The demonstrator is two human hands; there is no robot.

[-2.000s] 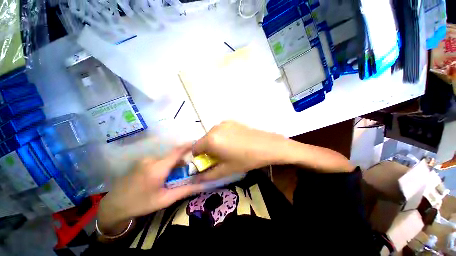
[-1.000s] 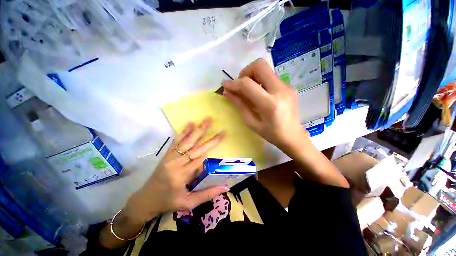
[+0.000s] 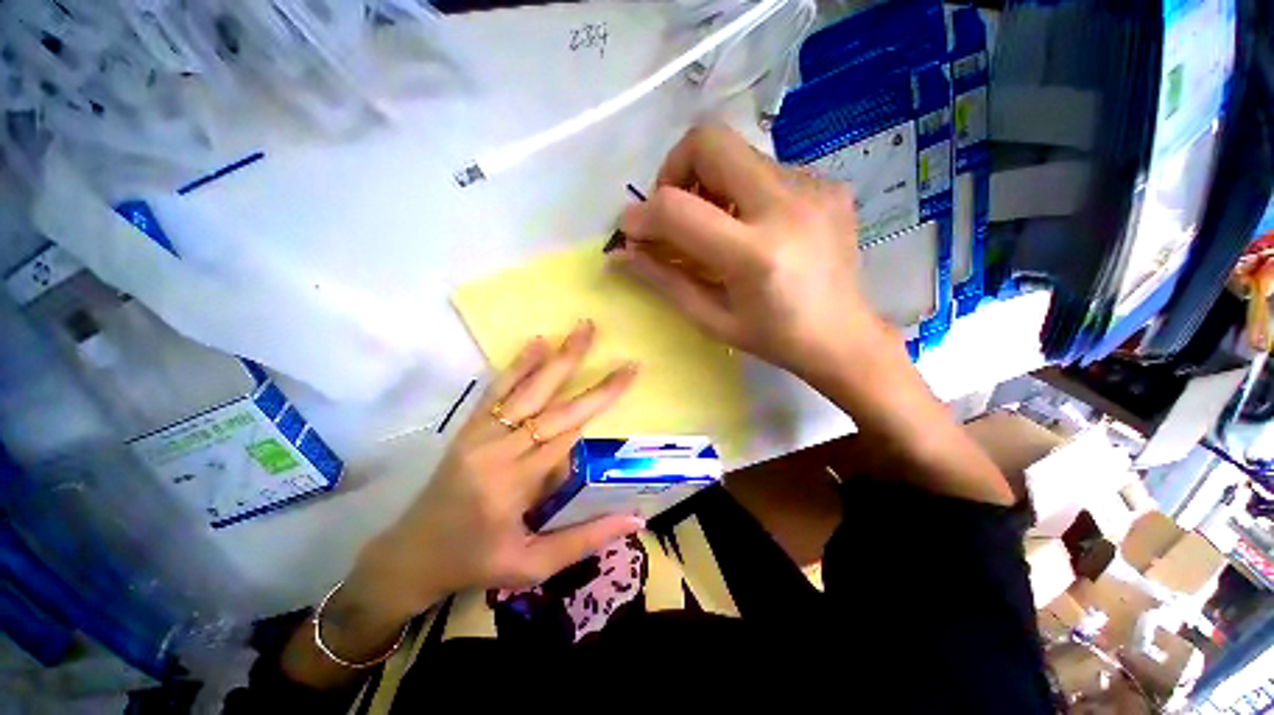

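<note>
The yellow sticker sheet (image 3: pixel 650 335) lies on the white tabletop. My left hand (image 3: pixel 496 482) rests its fingers on the sheet's left part and holds a blue and white cable box (image 3: pixel 646 472) between thumb and palm, its blue end facing up. My right hand (image 3: pixel 741 259) is over the sheet's upper edge, fingers pinched on a small dark point, perhaps a pick or blade (image 3: pixel 615 242). Its body is hidden in the hand. No seal sticker can be made out.
A windowed box (image 3: pixel 238 454) lies at left, with curled white paper (image 3: pixel 266 307) beside it. A white USB cable (image 3: pixel 615 105) crosses the tabletop (image 3: pixel 377 210). Tangled cables lie at back left. Blue boxes (image 3: pixel 866 154) and a stack of flat blanks (image 3: pixel 1167 182) are at right.
Since two seconds ago, my hands have parted from the box, my left hand has come onto the yellow sheet and my right hand to its upper edge. Over the last second they barely moved.
</note>
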